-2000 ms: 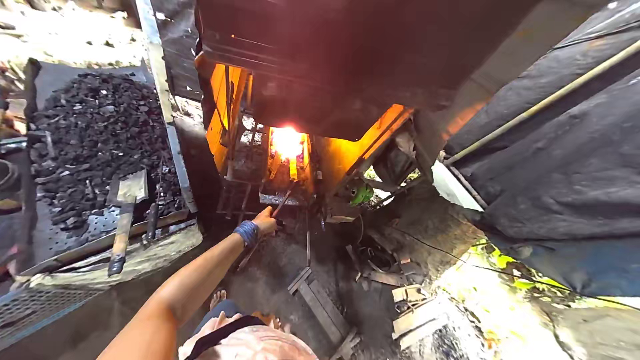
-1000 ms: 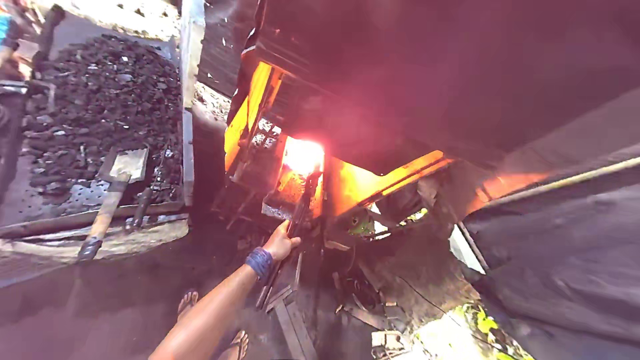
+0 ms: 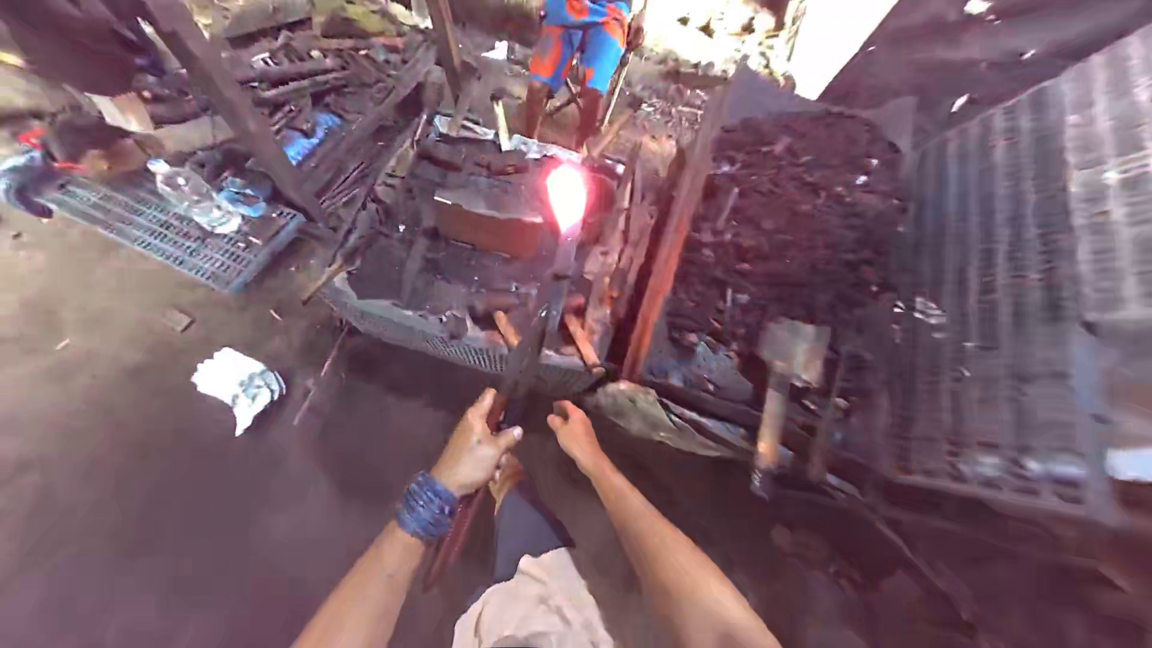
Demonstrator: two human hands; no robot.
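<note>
My left hand (image 3: 477, 448), with a blue band at the wrist, is closed around long dark metal tongs (image 3: 531, 346). Their far end reaches a glowing white-hot piece of metal (image 3: 566, 198), held up over a cluttered work surface. Just right of the tongs is my right hand (image 3: 573, 434), fingers partly curled; whether it touches anything is unclear. Two wooden handles (image 3: 582, 342) lie near the tongs at the surface's near edge.
A charcoal bed (image 3: 792, 225) lies right, with a wooden-handled shovel (image 3: 772, 423) at its edge. A person (image 3: 580, 54) is beyond the work surface. Left are a plastic bottle (image 3: 193, 193) on a crate (image 3: 171, 236) and a white glove (image 3: 236, 382) on the ground.
The view has swung away from the fire to the work surface. The glowing metal is now out of the fire on the tongs, and my right hand has come into view.
</note>
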